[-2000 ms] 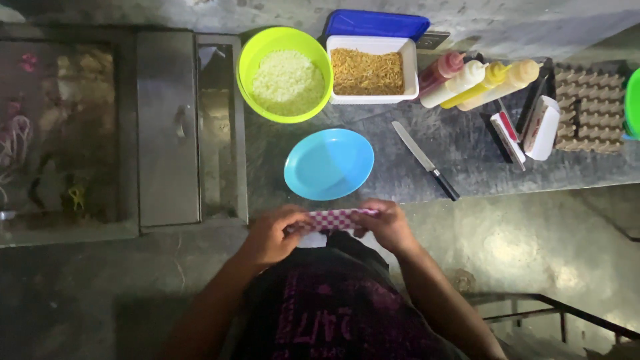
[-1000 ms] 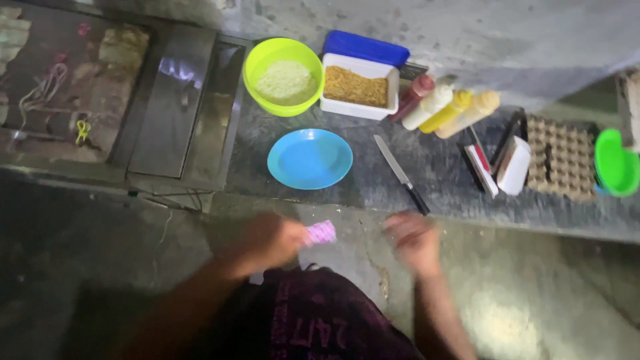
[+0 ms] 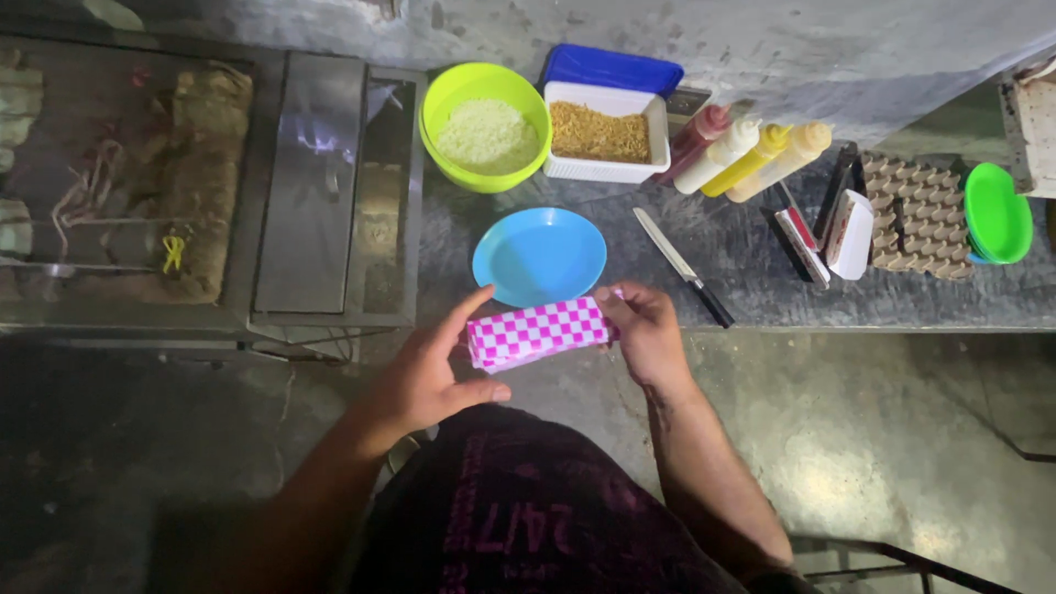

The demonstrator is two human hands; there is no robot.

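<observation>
A folded pink-and-white checkered paper wrapper (image 3: 540, 332) lies between my hands, in front of the counter. My right hand (image 3: 648, 330) pinches its right end between thumb and fingers. At its left end, my left hand (image 3: 437, 371) is spread, thumb and fingers apart; whether the fingers behind touch the paper is hard to tell. Just beyond the wrapper sits an oval light-blue plate (image 3: 540, 254), its near rim partly covered by the paper. To the right of the plate lies a knife (image 3: 681, 264) with a black handle, its handle end at the counter's front edge.
Behind the plate stand a lime-green bowl (image 3: 487, 136) of white shreds and a white tub (image 3: 606, 169) of golden crumbly food, beside a blue lid (image 3: 612, 69). Several sauce bottles (image 3: 742, 157), narrow boxes (image 3: 850, 235), egg trays (image 3: 917, 214) and a green bowl (image 3: 998, 213) stand rightward. A metal unit (image 3: 309, 181) is left.
One second ago my hands were apart, with the checkered paper at my left hand. Now they are at its two ends, and my right hand grips it.
</observation>
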